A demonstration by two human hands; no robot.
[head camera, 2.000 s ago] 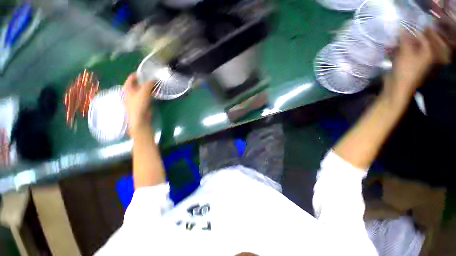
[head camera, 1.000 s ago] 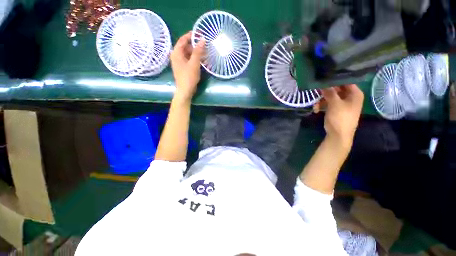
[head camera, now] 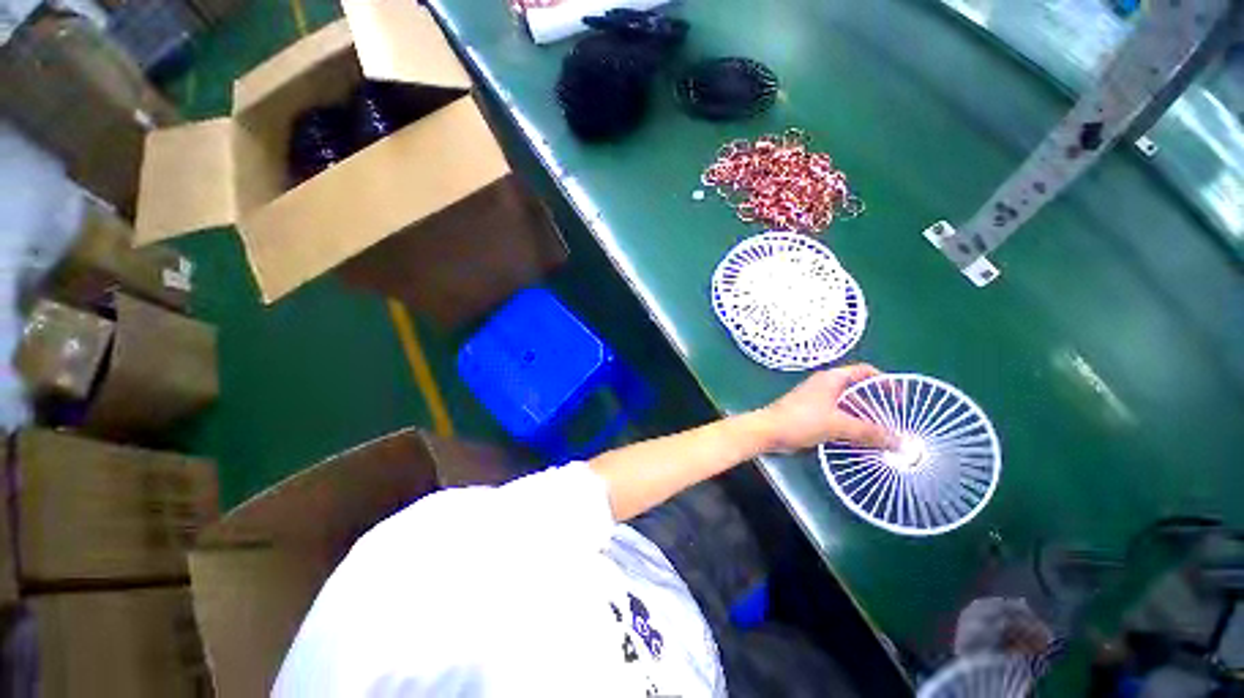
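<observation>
My left hand [head camera: 832,412] holds a white fan grille [head camera: 941,471] at its left side, with fingers over the spokes near the hub. A few overlapping white grilles [head camera: 789,300] lie on the green bench just above it. A loose pile of copper-coloured rings [head camera: 785,181] lies beyond them. At the bottom right, part of another white grille [head camera: 980,678] shows beside a blurred pinkish-brown shape. I cannot tell whether that shape is my right hand.
Black grilles [head camera: 727,89] lie at the bench's far end. A grey perforated bracket [head camera: 1078,143] stands at upper right. Dark, blurred equipment [head camera: 1173,600] is at lower right. Left of the bench are a blue stool [head camera: 535,357], an open carton with dark contents [head camera: 375,191] and more cartons [head camera: 116,505].
The view has swung left, bringing the floor cartons, black grilles and bracket into sight. My left hand still has the single white grille. My right hand, clear before, no longer shows clearly.
</observation>
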